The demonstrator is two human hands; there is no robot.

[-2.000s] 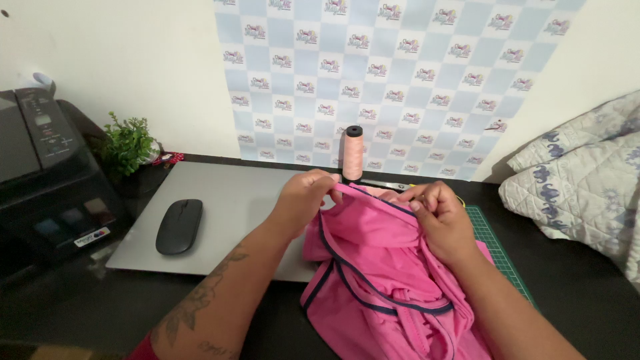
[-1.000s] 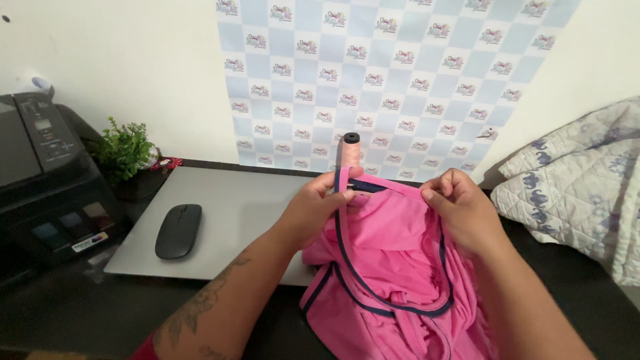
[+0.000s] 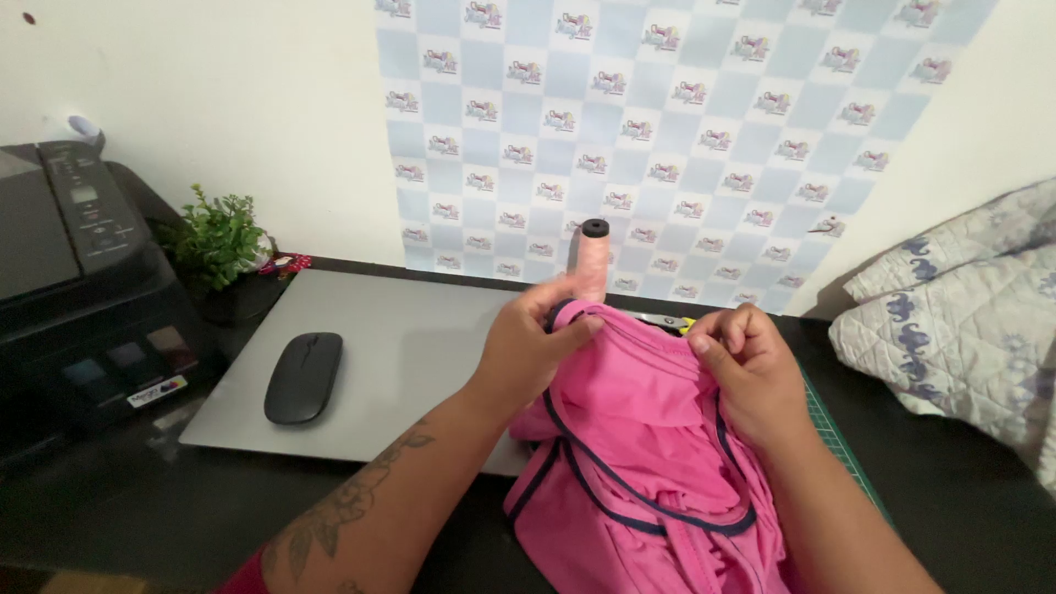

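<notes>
A pink fabric garment with navy binding hangs bunched between my hands, its lower part spread over the dark table. My left hand pinches the upper left corner of its edge, where a bit of navy trim folds over. My right hand grips the same edge at the right between thumb and fingers, so the edge runs slanting between both hands. Behind the garment stands a cone of peach-pink thread with a black top. Scissors with yellow handles lie partly hidden behind the edge.
A closed grey laptop lies at the left with a black mouse on it. Farther left are a black printer and a small green plant. A green cutting mat shows beside my right forearm; a quilted cloth lies at the right.
The garment's top edge, earlier turned to show navy trim between my hands, now shows mostly pink there. Both hands still hold it, with the fingers of my left hand shifted at the corner.
</notes>
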